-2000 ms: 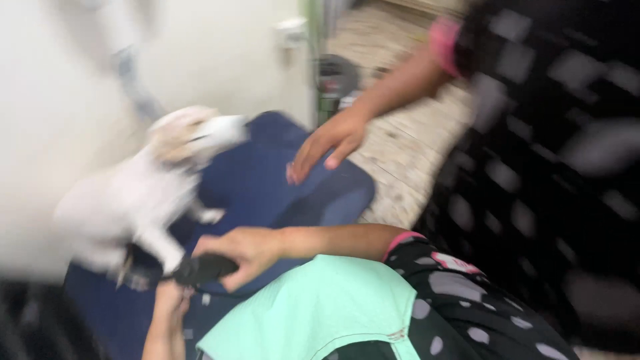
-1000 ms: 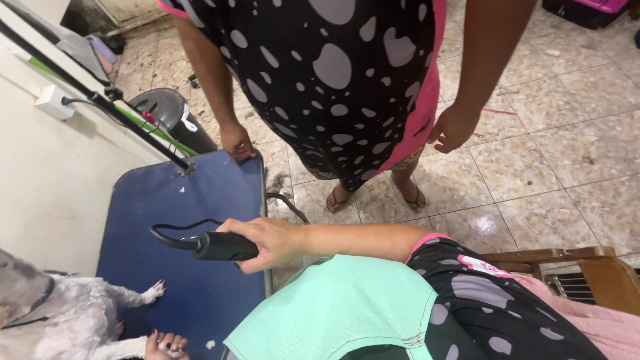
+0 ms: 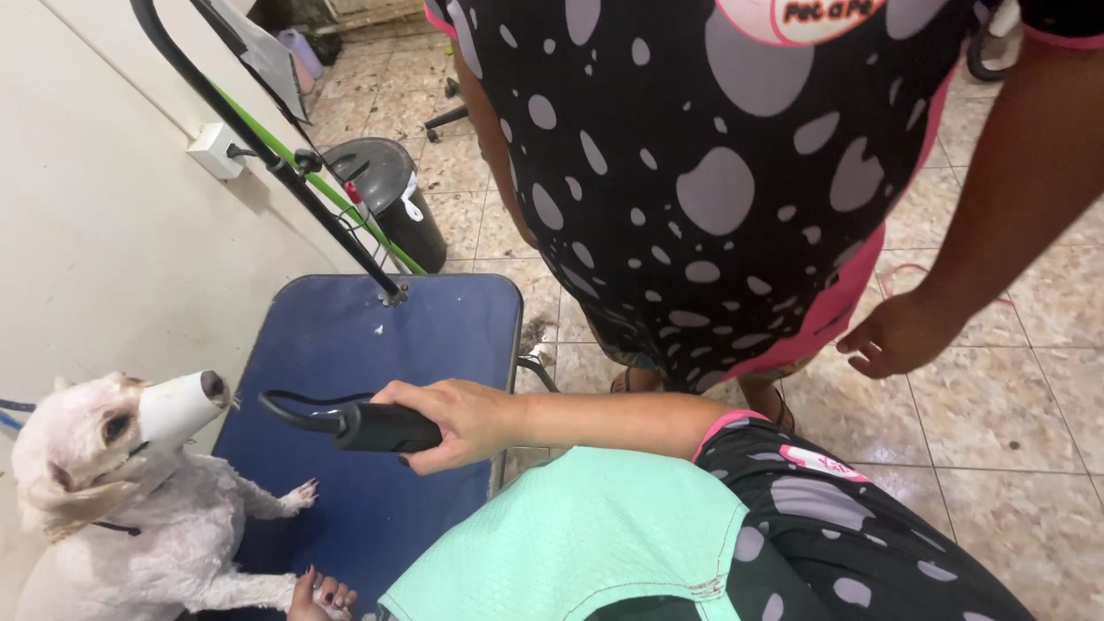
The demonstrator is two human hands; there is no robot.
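A white dog [image 3: 164, 509] with a white muzzle cover [image 3: 179, 409] sits on the blue grooming table [image 3: 431, 332], at the left. My left hand [image 3: 321, 597], at the bottom edge, is closed around the dog's front paw; much of this hand is out of frame. The dog's other front paw [image 3: 300, 498] rests on the tabletop. My right hand [image 3: 457, 423] grips a black corded handheld tool, apparently a grooming clipper [image 3: 386, 428], above the table and away from the dog. The tool's cord loops to its left.
Across the table stands a person in a spotted black uniform [image 3: 655, 172], arms hanging down. A black grooming arm [image 3: 250, 138] rises from the table's far edge. Behind it are a lidded black bin [image 3: 379, 185] and a wall outlet box [image 3: 217, 152] with a plug.
The other person's hand, over the table two seconds ago and at its far corner one second ago, has left it. The view has swung. The tool remains in my right hand.
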